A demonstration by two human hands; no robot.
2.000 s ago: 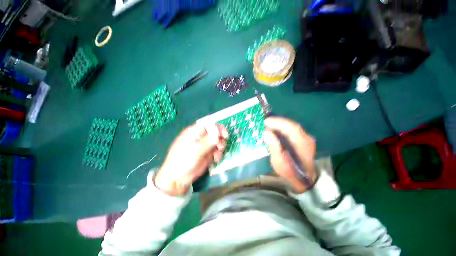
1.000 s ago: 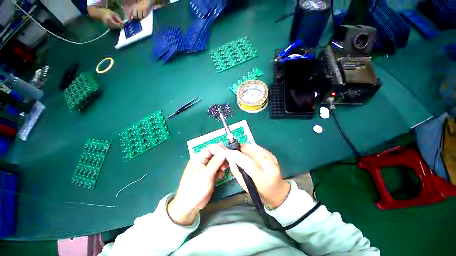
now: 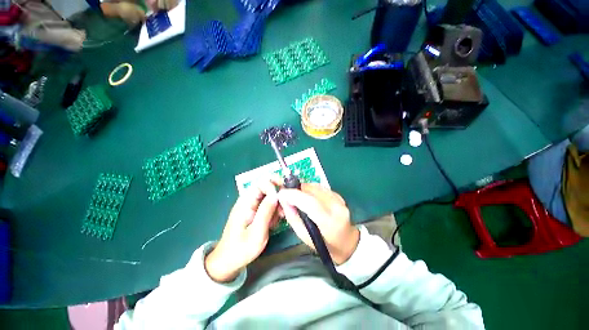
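My right hand (image 3: 321,213) grips the black handle of a soldering iron (image 3: 308,222), its metal tip pointing away from me towards a loose pile of tiny dark components (image 3: 281,135). My left hand (image 3: 244,227) is beside it with bent fingers meeting my right fingers near the iron's collar. Whether it holds anything is hidden. A green PCB panel (image 3: 309,171) lies on a white work pad (image 3: 314,156) beneath, partly covered by my hands. Dark tweezers (image 3: 230,132) lie left of the pile. The yellowish-rimmed solder wire roll (image 3: 322,116) is right of the pile.
More green panels (image 3: 176,167) lie left and at the back. The soldering station (image 3: 452,97) and black tray (image 3: 376,109) stand right. Blue panels (image 3: 223,40) and another person's hand (image 3: 123,9) are at the far side. A red stool (image 3: 516,219) is right.
Two seconds ago my hands were apart over the panel; now they meet around the iron. Since one second ago the whole view has shifted slightly, with the hands still together.
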